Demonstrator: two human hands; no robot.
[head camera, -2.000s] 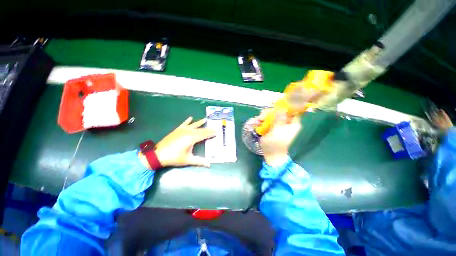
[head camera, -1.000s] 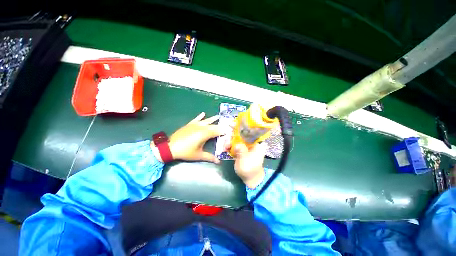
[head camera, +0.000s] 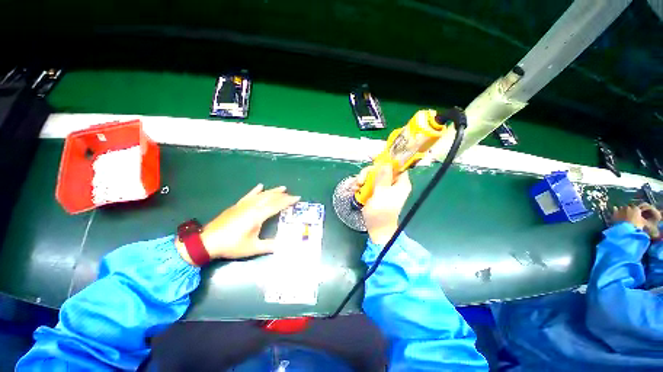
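Note:
The phone assembly (head camera: 296, 254) lies flat on the dark-green bench, bright white with a bluish upper end. My left hand (head camera: 243, 224) lies at its left edge, thumb and fingers spread around its upper left side. My right hand (head camera: 385, 207) grips the yellow electric screwdriver (head camera: 398, 154), which is tilted, with its lower end over the round silvery screw dish (head camera: 350, 203). The tip is hidden by my hand and the dish's edge. The black power cord (head camera: 429, 190) curves from the tool's top down to the bench edge.
A red parts bin (head camera: 150, 161) with white contents stands at left. A blue parts bin (head camera: 558, 197) stands at right, beside another worker's hands (head camera: 636, 216). Phones (head camera: 231, 96) lie on the green belt behind the white raised edge (head camera: 196, 134). A slanting taped post (head camera: 494, 109) rises at right.
My right hand and the screwdriver have moved from over the phone assembly to the screw dish on the right. The phone assembly lies more exposed. The camera view has shifted.

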